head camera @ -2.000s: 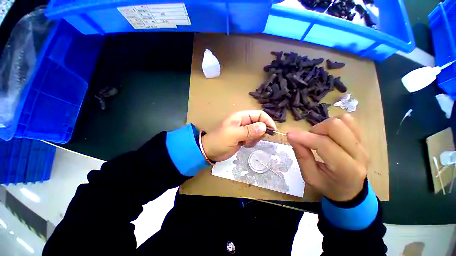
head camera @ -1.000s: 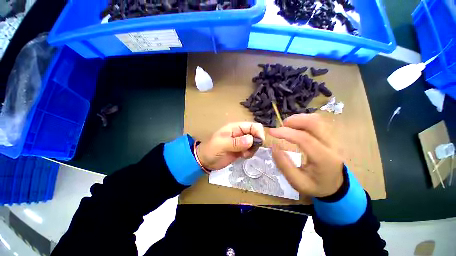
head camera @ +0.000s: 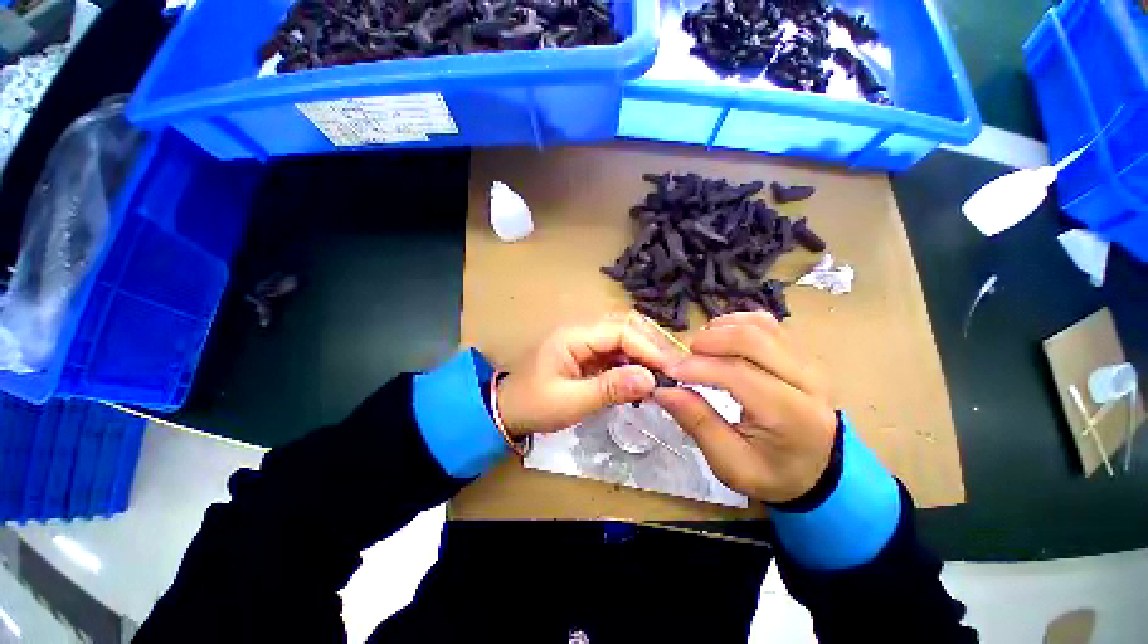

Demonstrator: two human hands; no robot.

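Note:
My left hand [head camera: 573, 377] holds a small dark part [head camera: 660, 381] between thumb and fingers, above the upper edge of the white sheet [head camera: 573, 455]. My right hand [head camera: 755, 400] has its thumb and fingertips at the same part. A thin yellowish stick [head camera: 664, 332] lies between the right fingers and points up and left. The part is mostly covered by the fingertips. A small round dish [head camera: 628, 430] with a thin pale stick across it is on the white sheet below the hands.
A pile of dark parts [head camera: 705, 245] lies on the cardboard [head camera: 529, 296], with a squeeze bottle [head camera: 510, 211] left and a crumpled tissue [head camera: 827, 276] right. Blue bins [head camera: 541, 101] stand behind. A long-nozzle bottle [head camera: 1007, 201] and a small cardboard piece [head camera: 1065, 377] are at right.
The right hand first drew the stick back from the part, turning it upward. It has since come to the part, its fingertips meeting the left hand's. The view has tilted up, showing more of the bins.

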